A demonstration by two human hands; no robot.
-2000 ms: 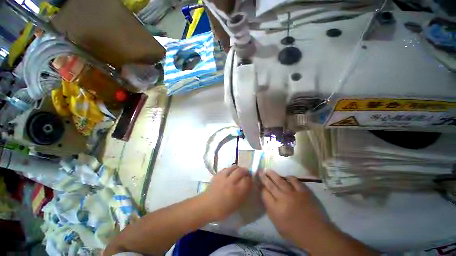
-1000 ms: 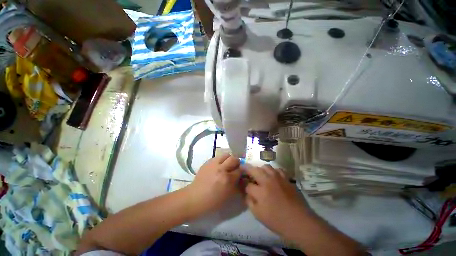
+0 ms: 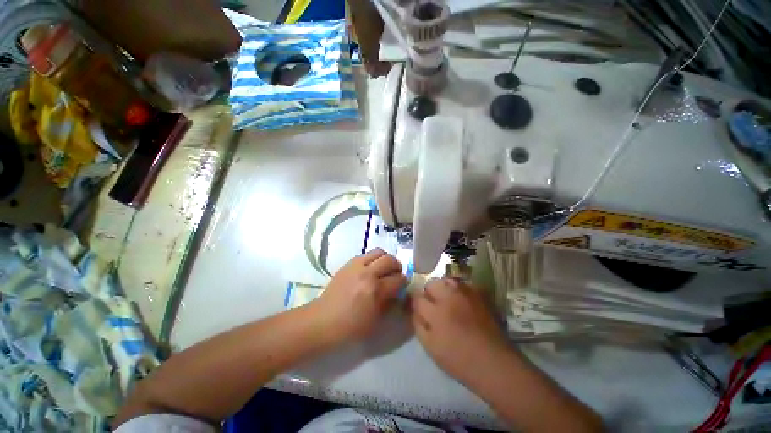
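A curved fabric band (image 3: 318, 235) lies on the machine table left of the needle area, with a short striped end (image 3: 303, 294) below it. My left hand (image 3: 362, 292) is at the front of the needle area, fingers bent down on a small piece of fabric (image 3: 409, 269). My right hand (image 3: 452, 317) is close beside it, fingertips on the same fabric just in front of the presser foot area (image 3: 457, 254). The fingers hide most of this piece. The white sewing machine (image 3: 473, 161) stands over the work; its needle is not clearly visible.
A striped stack with a round hole (image 3: 292, 76) lies behind the work. White layered pieces (image 3: 592, 296) lie under the machine arm. A phone-like dark object (image 3: 148, 161), a bottle (image 3: 84, 72) and a striped cloth heap (image 3: 76, 330) are left. Metal snips (image 3: 695, 362) lie right.
The camera view has shifted, so the machine and table sit differently in the picture. My hands remain at the needle area; the right hand's fingers now lie flatter beside the left.
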